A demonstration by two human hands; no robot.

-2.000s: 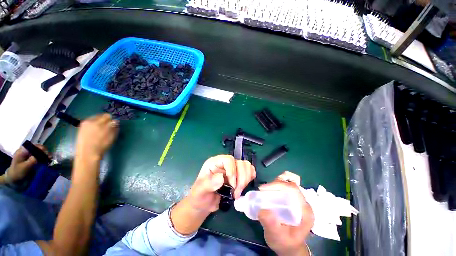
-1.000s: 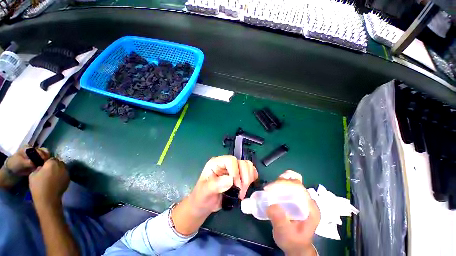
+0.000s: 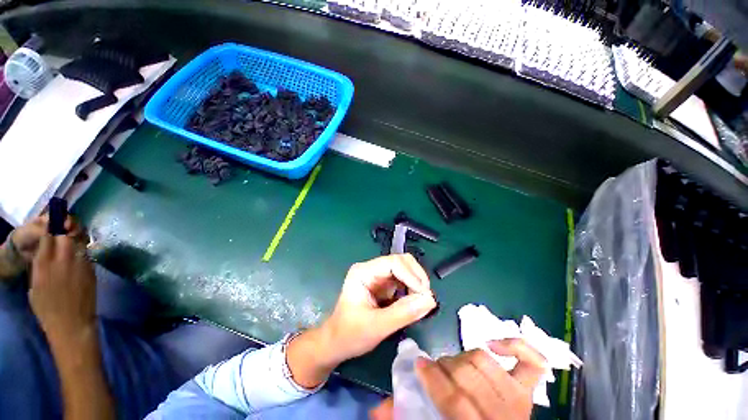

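Note:
My left hand is over the bench at the centre, thumb and fingertips pinched together. Dark bits show inside the finger loop and beside the fingertips, but I cannot tell if they are held or lie on the bench. My right hand is at the bottom edge, closed around a translucent white squeeze bottle, which is partly cut off. Its fingers also touch a crumpled white tissue. Black plastic bars lie loose beyond my left hand, with a close-set group farther back.
A blue basket of small black pieces stands at back left, some spilled beside it. A co-worker's hands hold a black bar at left. A plastic-wrapped stack with black parts is at right. White spiky trays line the back ledge.
My right hand and the bottle have moved down, away from my left hand, and the bottle has turned more upright in view. My left hand's fingertips show no black part between them now.

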